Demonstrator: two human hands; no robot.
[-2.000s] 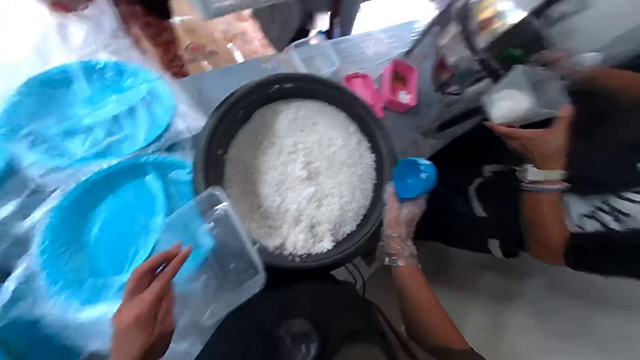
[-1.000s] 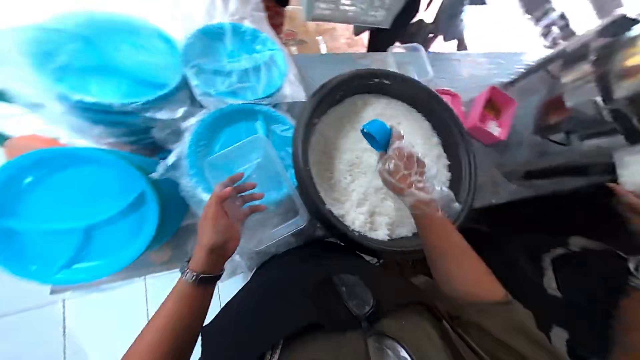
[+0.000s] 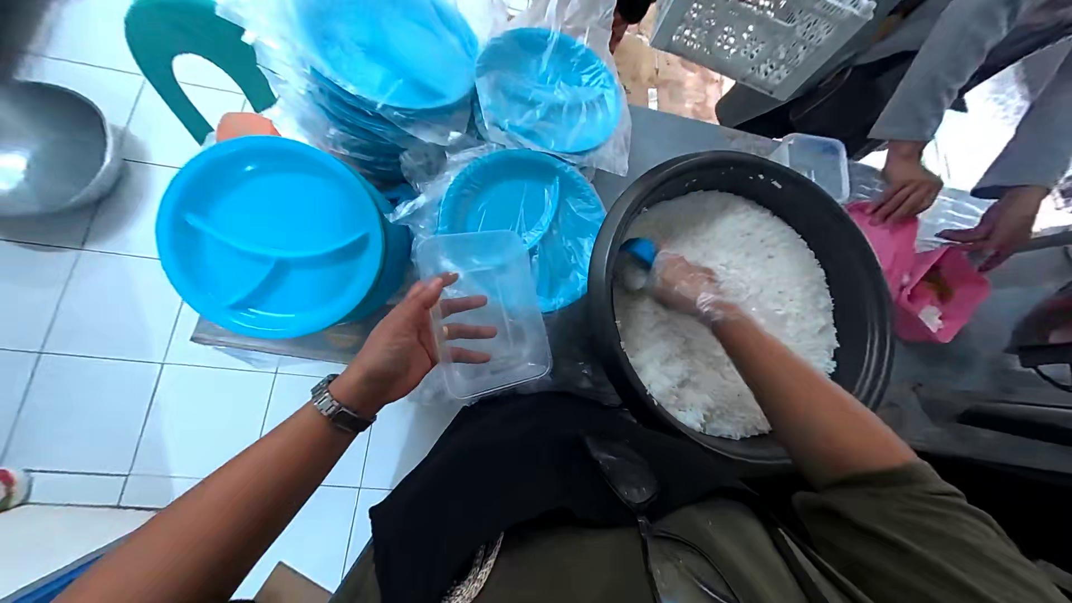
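My right hand (image 3: 685,285), in a clear plastic glove, grips a small blue cup (image 3: 640,251) against the white cooked rice (image 3: 754,276), near the left wall of a large black tub (image 3: 875,335). My left hand (image 3: 419,335) is bare, its fingers spread over the left side of a clear rectangular plastic container (image 3: 511,335). Whether the fingers touch the container I cannot tell. The container lies left of the tub, partly over a bagged blue plate (image 3: 502,193).
Stacked blue divided plates (image 3: 268,234) stand at left, more bagged plates (image 3: 548,88) behind. Beyond the tub are another clear container (image 3: 816,163) and a pink container (image 3: 942,293), where a co-worker's hands (image 3: 909,184) reach in. A grey crate (image 3: 762,38) is at the top.
My right hand and the blue cup were outside the tub two seconds ago and are now in the rice, nearer its left wall than one second ago. The view has swung left.
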